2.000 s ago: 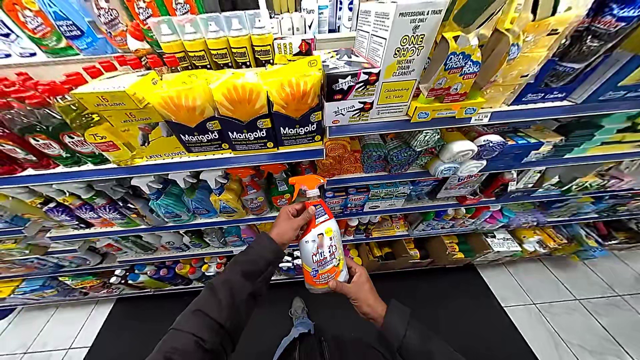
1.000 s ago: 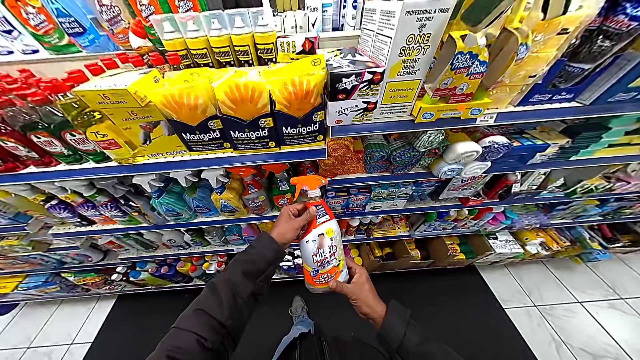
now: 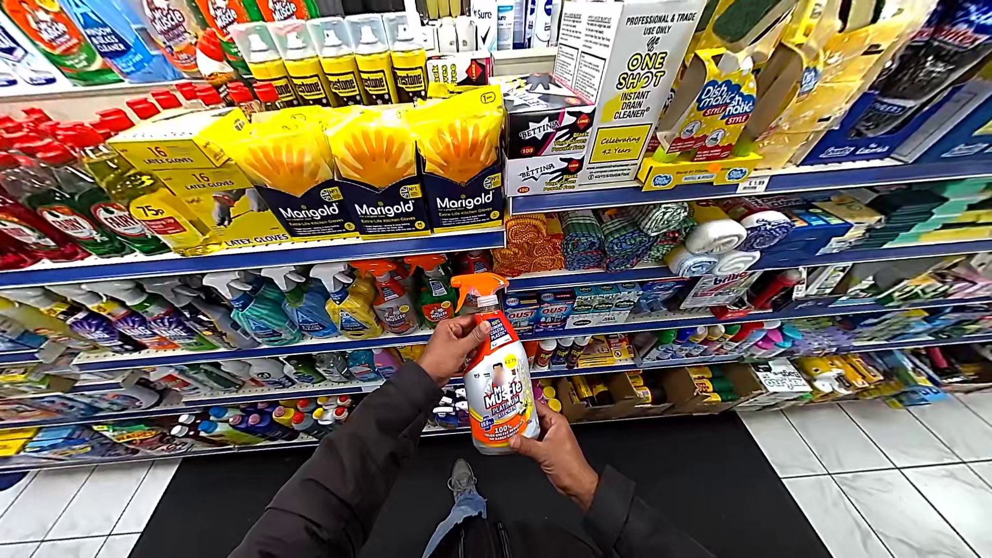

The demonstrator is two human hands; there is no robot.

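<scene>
A Mr Muscle kitchen cleaner spray bottle (image 3: 500, 387) with an orange trigger head stands upright between my hands, its front label facing me. My left hand (image 3: 456, 346) grips the bottle's upper left side, thumb near the neck. Around the lower right side and base, my right hand (image 3: 556, 456) holds it, thumb on the front. Behind the bottle is a shelf row of trigger spray bottles (image 3: 353, 306), with boxes of Oust (image 3: 539, 310) just to the right.
Marigold glove packs (image 3: 380, 170), red-capped bottles (image 3: 70, 201) and a drain cleaner box (image 3: 628, 101) fill the upper shelf. Rolled cloths (image 3: 620, 236) lie below it. Cardboard trays (image 3: 682, 391) line the bottom shelf. A black mat (image 3: 659, 473) and pale floor tiles (image 3: 876, 457) lie underfoot.
</scene>
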